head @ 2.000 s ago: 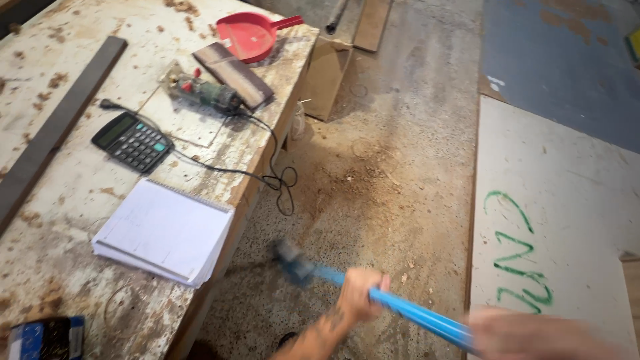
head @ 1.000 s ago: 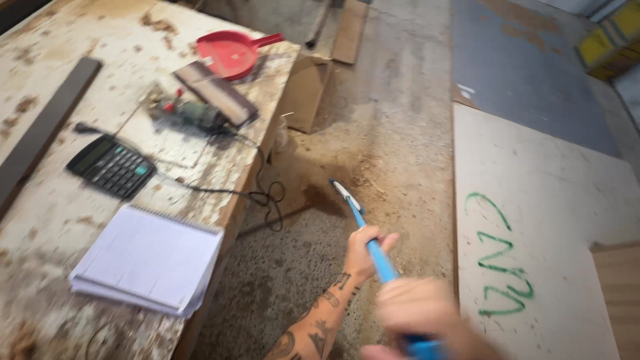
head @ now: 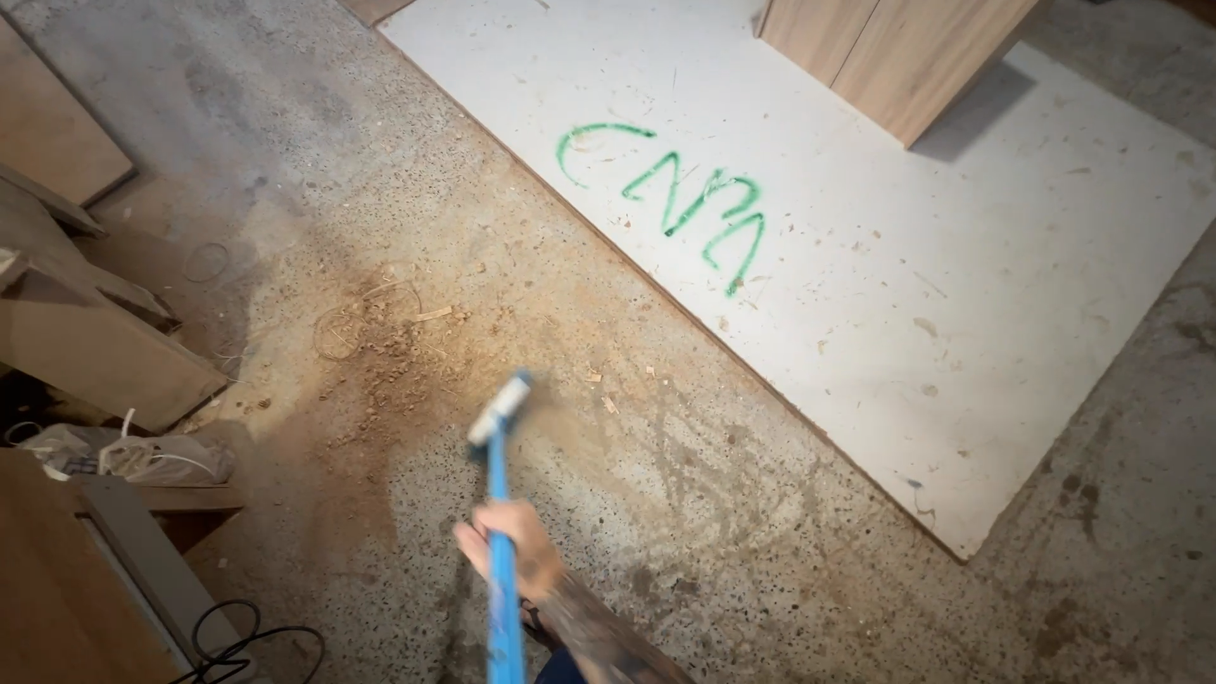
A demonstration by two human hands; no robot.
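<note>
My right hand [head: 513,541] is closed around the blue handle [head: 499,475] of a broom, with the tattooed forearm coming in from the lower right. The broom head [head: 499,415], white and blue and blurred, is low over the speckled floor, just right of a heap of sawdust and wood shavings [head: 385,351]. Thin curled strips lie in the heap, and small wood chips [head: 608,404] are scattered to the right. My left hand is outside the frame. The handle runs out at the bottom edge.
A large white board [head: 855,285] with green writing lies on the right, with a wood-grain panel piece [head: 874,57] on it. Boards [head: 104,332] and a plastic bag [head: 166,461] are at left. A black cable [head: 252,646] hangs at lower left.
The view has swung right and down, away from the calculator and notebook. The hand lower on the handle was my left; now my right hand is there and my left is out of view.
</note>
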